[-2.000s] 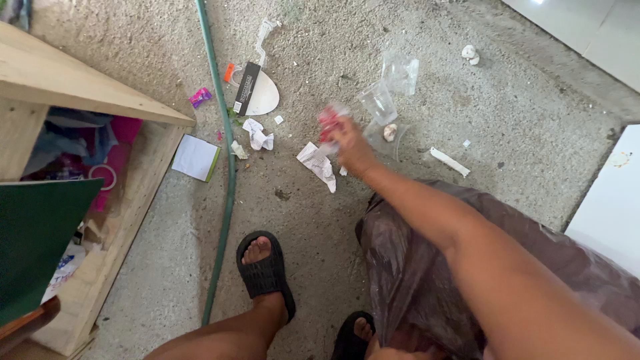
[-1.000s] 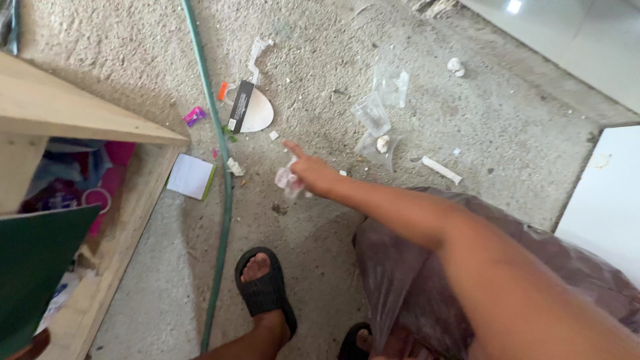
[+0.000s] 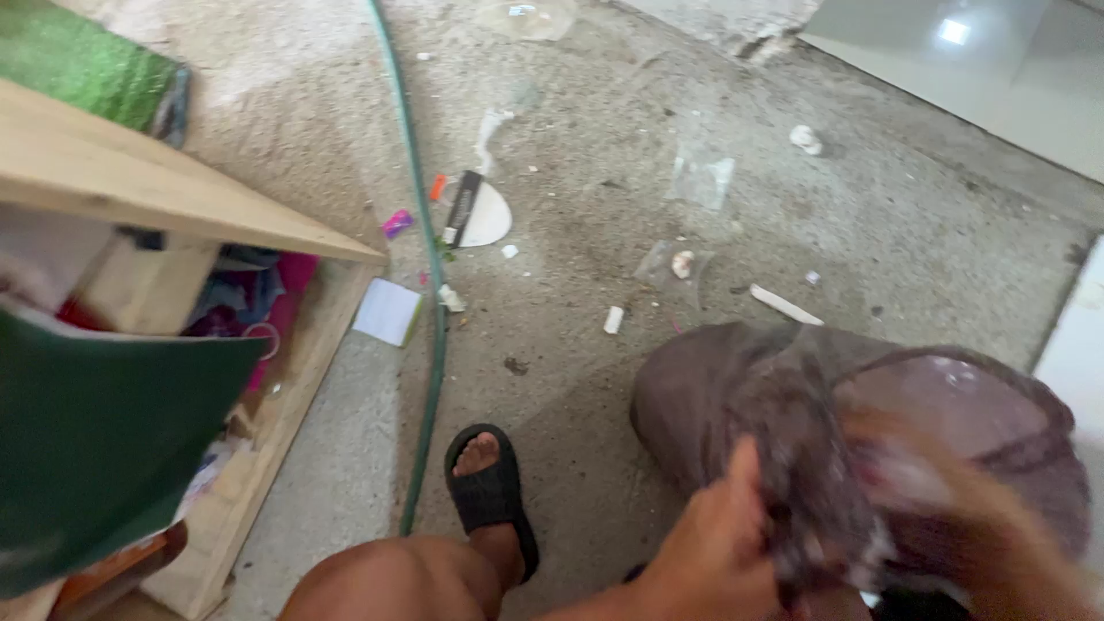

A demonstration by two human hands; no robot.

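A dark translucent plastic bag, bulging, lies at the lower right. My left hand grips its gathered edge, thumb pointing up. My right hand is blurred at the bag's mouth, with something pale and pinkish at its fingers; whether it still grips this is unclear. On the rough concrete beyond the bag lie a clear plastic wrapper, another clear wrapper with a crumpled pale piece on it, a white strip, a small white piece and a crumpled white wad.
A green hose runs across the floor, near a black and white card, a purple wrapper and a white paper square. A wooden cabinet holding assorted items stands left. My foot wears a black sandal. White tile edges the right.
My right hand has moved from the littered floor back to the bag. Crumpled white papers seen near the middle two seconds ago are gone from the floor. One clear wrapper there is gone too.
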